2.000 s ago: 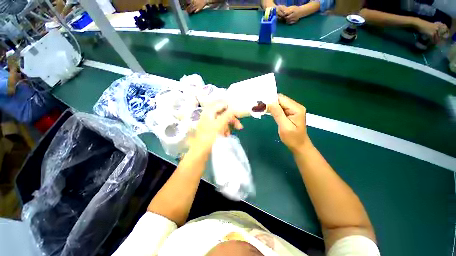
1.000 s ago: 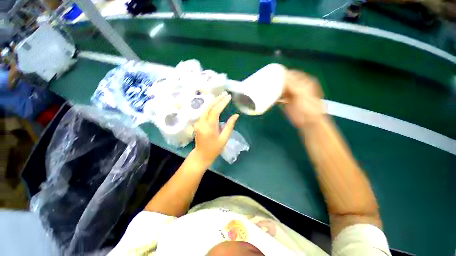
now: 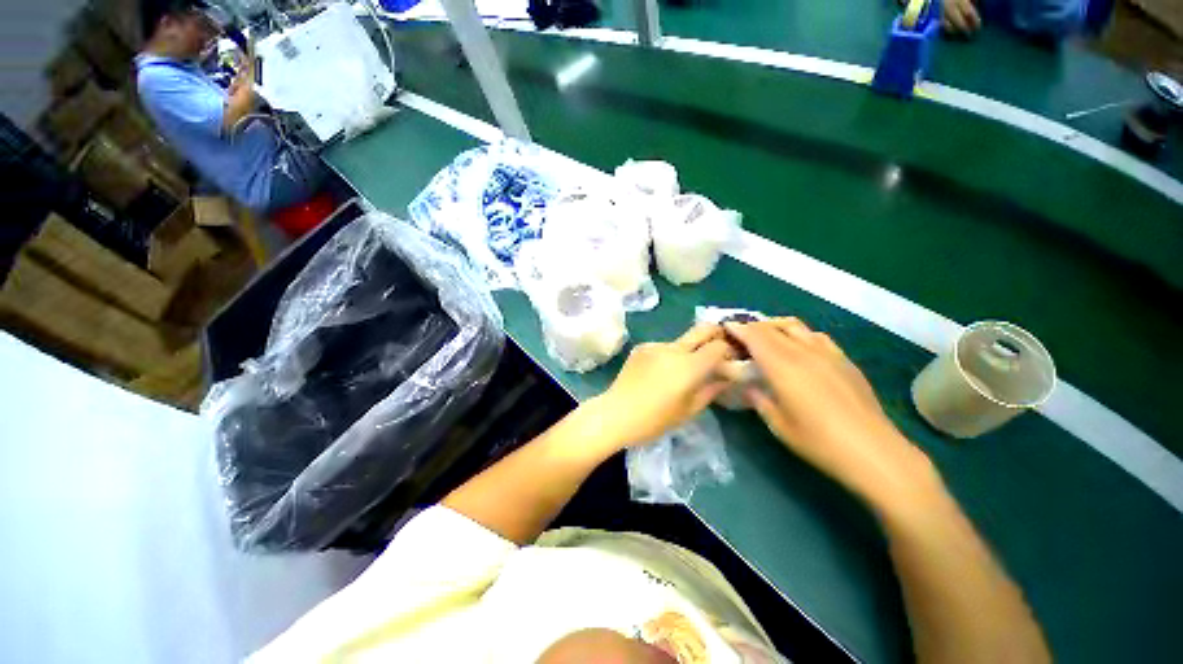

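A beige-grey cup-shaped housing (image 3: 986, 379) stands alone on the green work surface at the right, its open rim up. My left hand (image 3: 671, 381) and my right hand (image 3: 807, 387) meet around another housing in a plastic bag (image 3: 736, 376), mostly hidden by my fingers. An empty crumpled bag (image 3: 679, 459) lies at the bench edge below my hands. Several bagged housings (image 3: 580, 320) stand to the left, next to a clear bag of blue-white rings (image 3: 510, 212).
A black crate with a clear liner (image 3: 350, 376) stands at the left, against the bench. A metal post (image 3: 487, 71) rises behind the rings. A blue holder (image 3: 904, 55) is across the line. A person in blue (image 3: 214, 117) sits at the upper left, near cartons (image 3: 97, 292).
The unwrapped housing has left my right hand and now stands at the right. Both hands have come together on a bagged one. The view has turned, showing more of the left side.
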